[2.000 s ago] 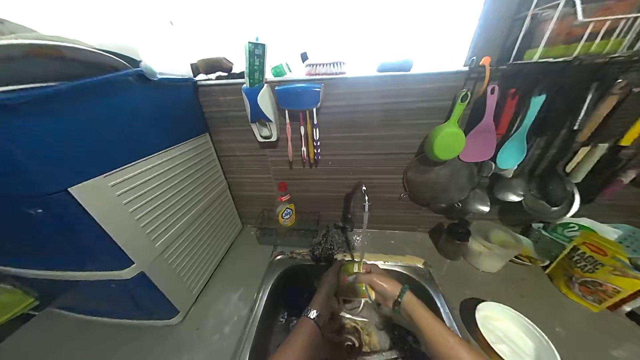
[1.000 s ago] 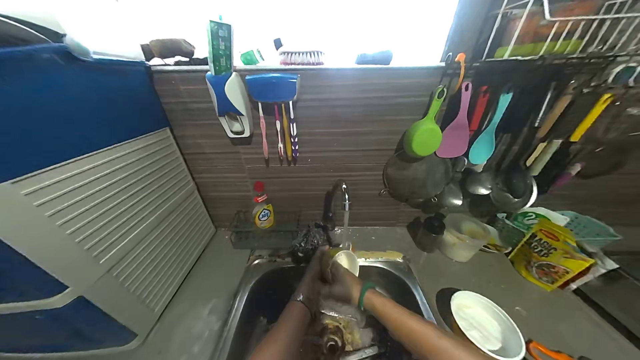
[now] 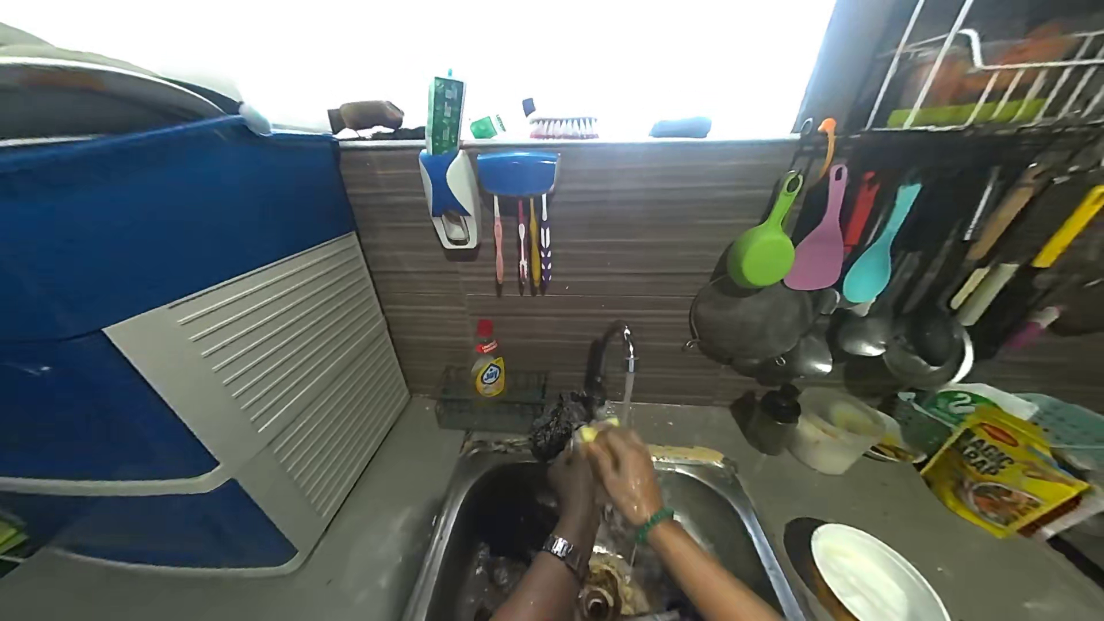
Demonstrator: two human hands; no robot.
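Observation:
My left hand (image 3: pixel 573 483), with a metal watch on its wrist, is beside my right hand (image 3: pixel 625 470) over the stainless steel sink (image 3: pixel 435 552). A green band circles my right wrist. Between the fingers of my right hand shows a small pale yellow object (image 3: pixel 599 429), probably a sponge; what my left hand holds is hidden. Water runs from the faucet (image 3: pixel 628 341) just behind the hands. Wet items, one a brownish round thing (image 3: pixel 604 595), lie in the sink below. A black mesh scrubber (image 3: pixel 559 424) rests at the sink's back edge.
A dish soap bottle (image 3: pixel 489 366) stands in a wire rack (image 3: pixel 448 414) behind the sink. Right of the sink are a white dish (image 3: pixel 875 573), a plastic container (image 3: pixel 832 431) and a yellow food packet (image 3: pixel 1000 474). A blue and grey cabinet (image 3: pixel 293 379) stands left. Utensils hang at right.
The pale rounded item seen in my hands a second ago is no longer visible there. My hands are now close together, with yellow showing at the fingertips.

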